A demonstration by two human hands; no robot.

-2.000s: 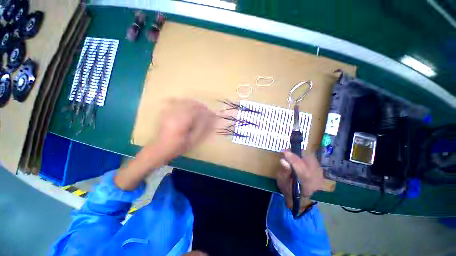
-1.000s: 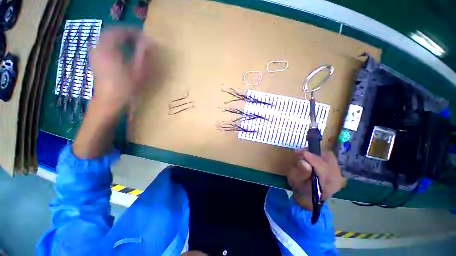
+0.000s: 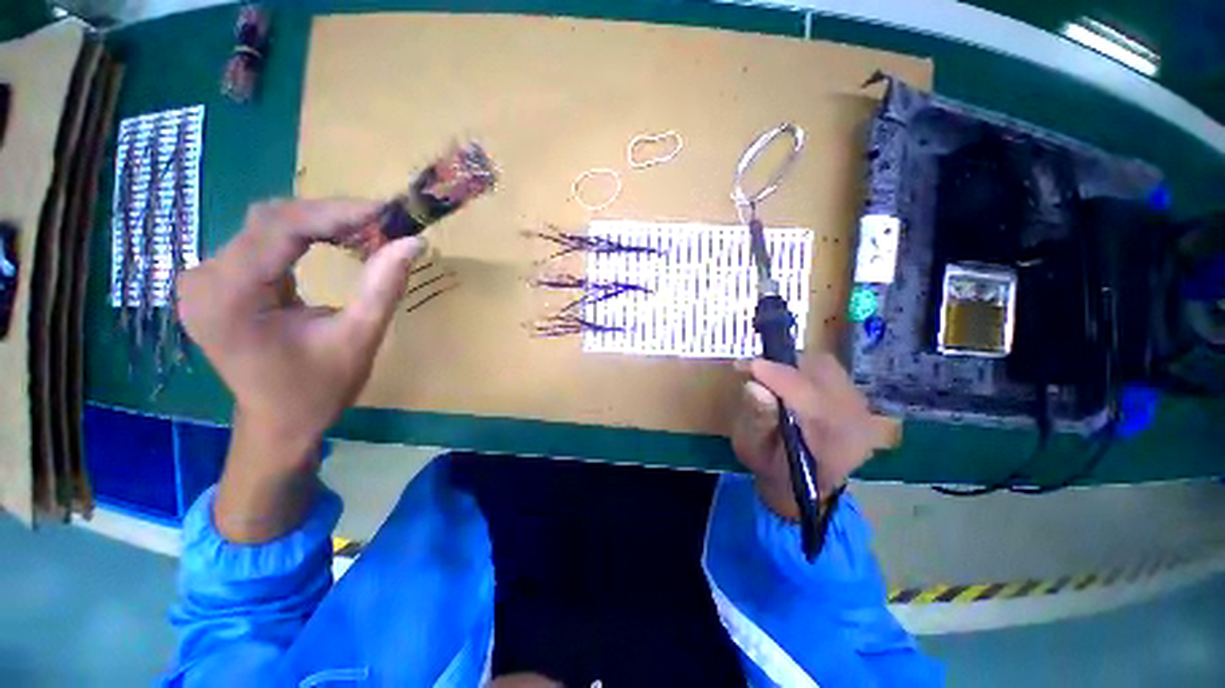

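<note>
My left hand pinches a tied dark red-black wire bundle above the left part of the brown cardboard. My right hand holds a black soldering iron, its metal tip pointing up over the right part of the white striped panel, by the silvery solder coil. Three groups of dark wires lie on the panel's left part and fan out past its left edge. A few loose wires lie on the cardboard just right of my left hand.
Two pale loops lie above the panel. A black speckled case with an amber-brown metal-edged box stands right. A second wired panel and another wire bundle lie on the green bench at left, near stacked cardboard.
My left hand went to the upper left and came back with a wire bundle; one bundle is left there. Loose wires now lie on the cardboard. My right hand still holds the iron.
</note>
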